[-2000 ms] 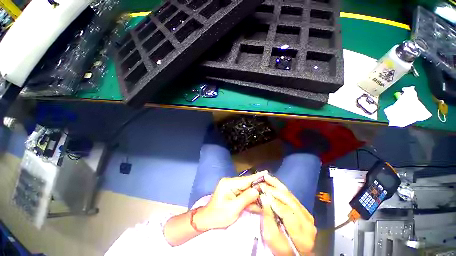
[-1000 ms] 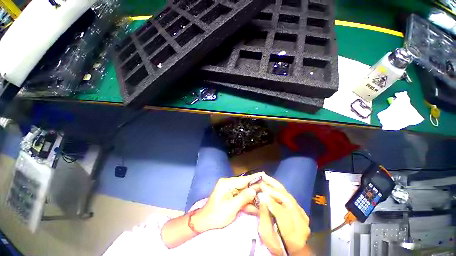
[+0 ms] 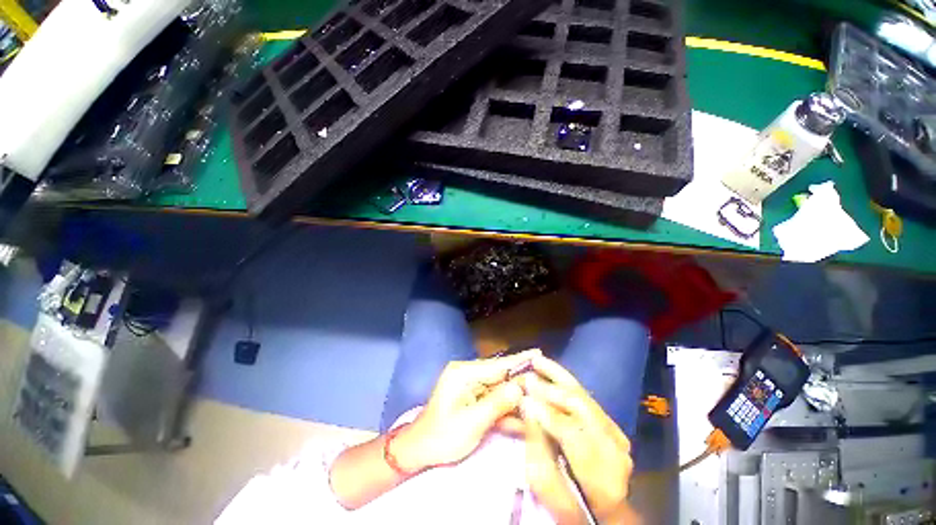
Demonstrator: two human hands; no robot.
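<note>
My left hand (image 3: 460, 415) and my right hand (image 3: 580, 441) meet over my lap at the bottom centre. Their fingertips grip a small dark housing (image 3: 522, 369), mostly hidden by the fingers. My right hand also holds a thin dark tool (image 3: 576, 486), whose shaft runs down across the palm. The tool's tip is hidden between the fingers.
Black foam trays (image 3: 590, 176) lie askew on the green bench (image 3: 491, 210); loose housing parts (image 3: 421, 192) lie below them. A bottle (image 3: 785, 152), a dark loop (image 3: 739, 217) and a wipe (image 3: 821, 224) are at right. A parts box (image 3: 498, 277), meter (image 3: 759, 395) and metal machine (image 3: 718, 369) are lower.
The view has shifted slightly. My right fingers have closed in further over the housing and turned a little; both hands stay together at the lap.
</note>
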